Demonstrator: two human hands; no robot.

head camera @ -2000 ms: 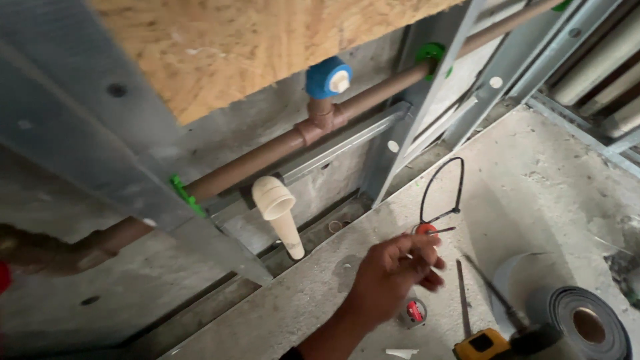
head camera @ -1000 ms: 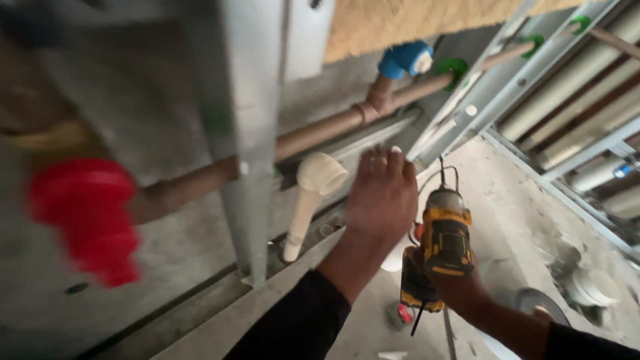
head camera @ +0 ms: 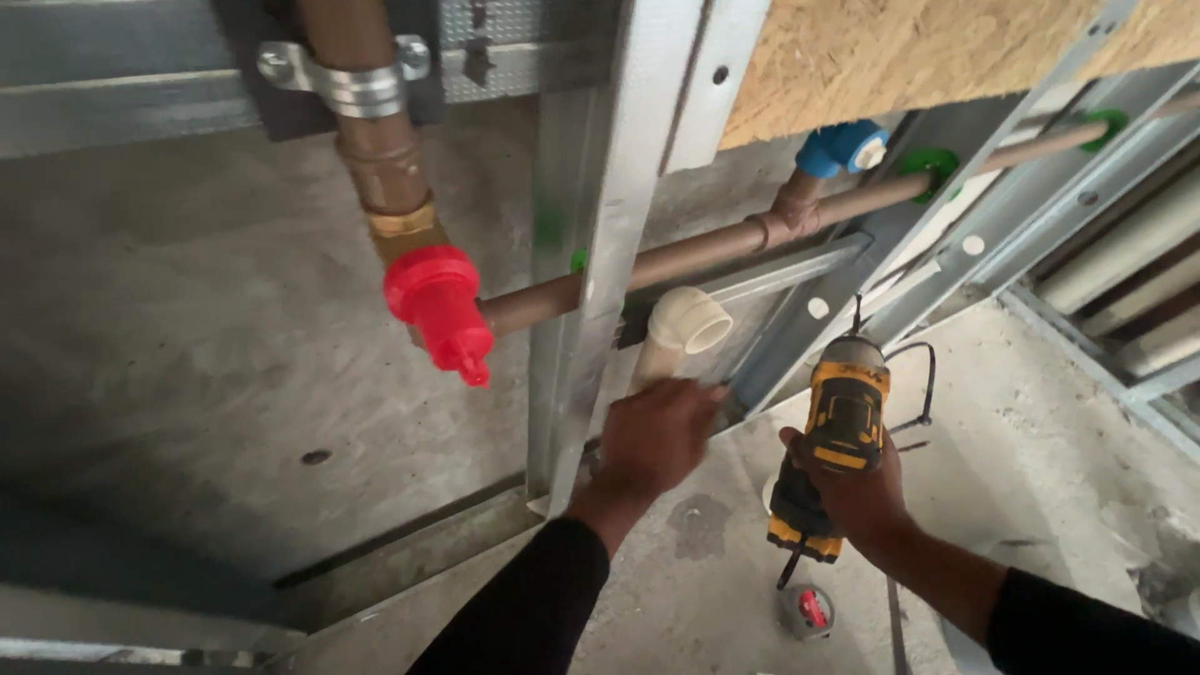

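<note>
My right hand grips a yellow and black cordless drill/driver, its bit pointing up and away toward the metal studs. My left hand is at the lower part of a cream plastic pipe with an elbow; its fingers are partly hidden, so whether they grip the pipe cannot be told. Behind the elbow a brown plastic pipe passes through the studs and carries a tee with a blue fitting. A red plastic cap covers a brass-coloured fitting at the left.
A galvanized metal stud stands left of the elbow. A metal clamp holds the upper brown pipe. An OSB panel spans the upper right. On the concrete floor are a small round container and a black cable loop.
The drill, seen in my right hand one second ago, is still held. My left hand has moved from beside the elbow's opening down to its pipe. The view has swung left.
</note>
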